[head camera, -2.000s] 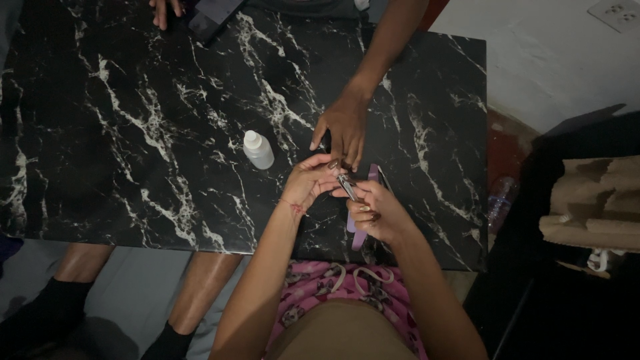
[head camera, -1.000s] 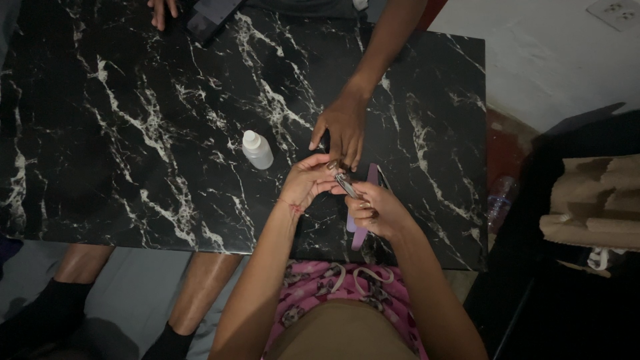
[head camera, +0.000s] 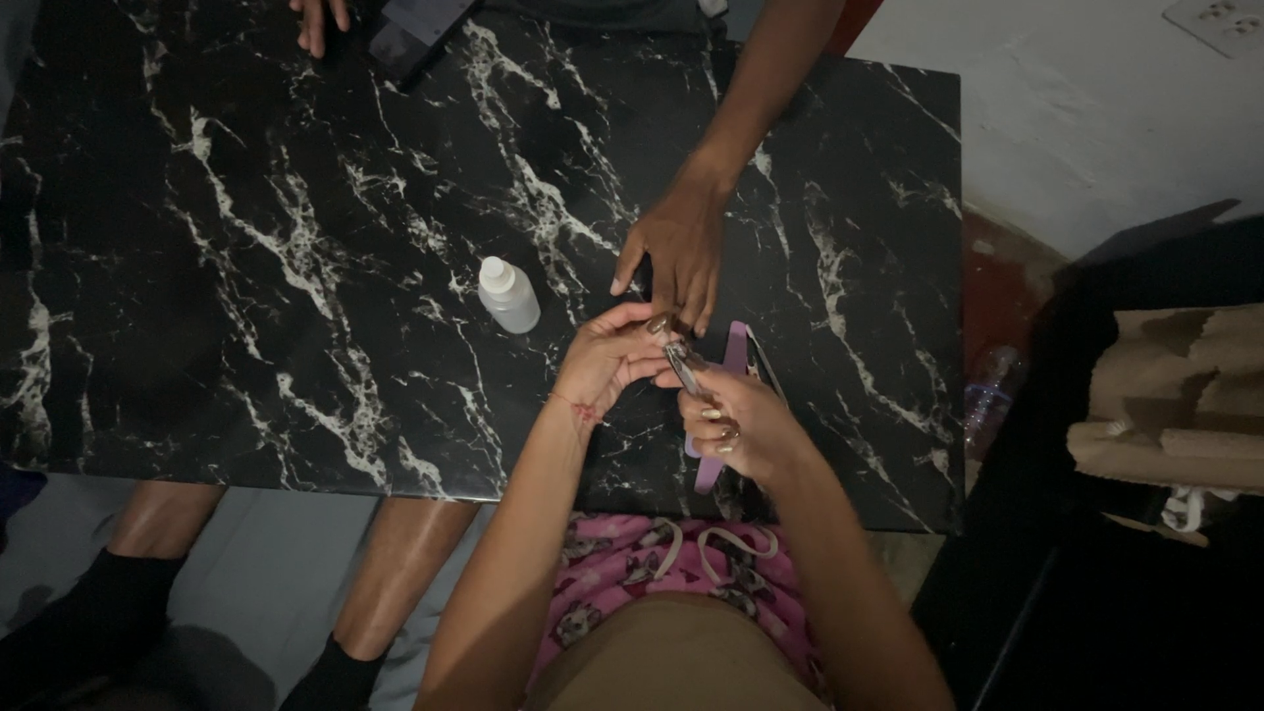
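Observation:
My left hand (head camera: 609, 360), with a thin red string bracelet at the wrist, holds a fingertip of another person's hand (head camera: 679, 247), which reaches down from the top of the view. In my right hand (head camera: 736, 415) is a metal nail clipper or nipper (head camera: 681, 363); its tip is at that held fingertip, and the exact contact is hidden by fingers. Below my right hand, partly covered by it, a purple nail file (head camera: 736, 346) lies on the table. A slim dark tool (head camera: 768, 363) lies beside the file.
A white plastic bottle (head camera: 510, 296) stands on the black marble-patterned table (head camera: 395, 247), left of my hands. The person's other hand (head camera: 321, 22) and a dark flat object (head camera: 423, 30) are at the top left. Brown paper (head camera: 1175, 395) is beyond the table's right edge.

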